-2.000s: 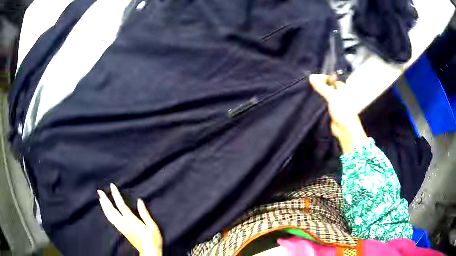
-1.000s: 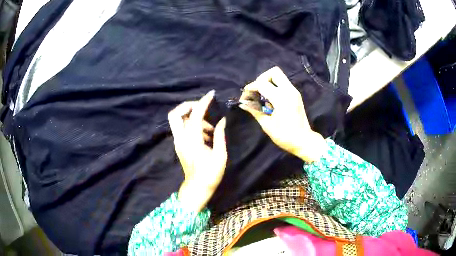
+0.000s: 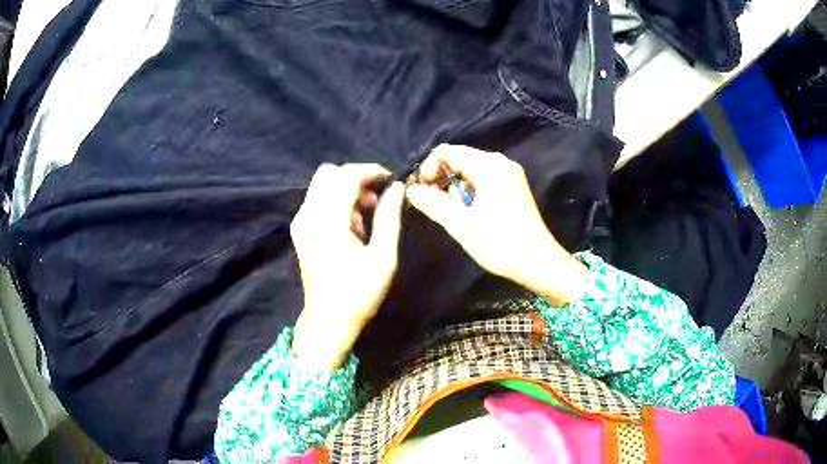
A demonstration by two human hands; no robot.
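Observation:
A large dark navy garment (image 3: 227, 118) is spread under both hands and hangs towards the checked apron. My left hand (image 3: 349, 245) and my right hand (image 3: 485, 204) meet near the middle, fingertips almost touching, both pinching a small fold of its cloth. The thread snips (image 3: 461, 188) sit in my right hand; only a blue part shows and the blades are hidden. A placket (image 3: 603, 72) with small pale dots lies at the upper right. Stitched lines run beside it.
A white tabletop (image 3: 666, 100) shows at the right, with another dark garment (image 3: 694, 27) at its far end. Blue crates (image 3: 762, 136) stand on the grey floor at the right. Dark cloth (image 3: 676, 227) hangs off the table's right side. Pale grey cloth (image 3: 100, 82) shows at the upper left.
My left hand has come from the lower left to the middle, and my right hand from the placket edge. Both now pinch the cloth. The garment has shifted slightly left and up in view.

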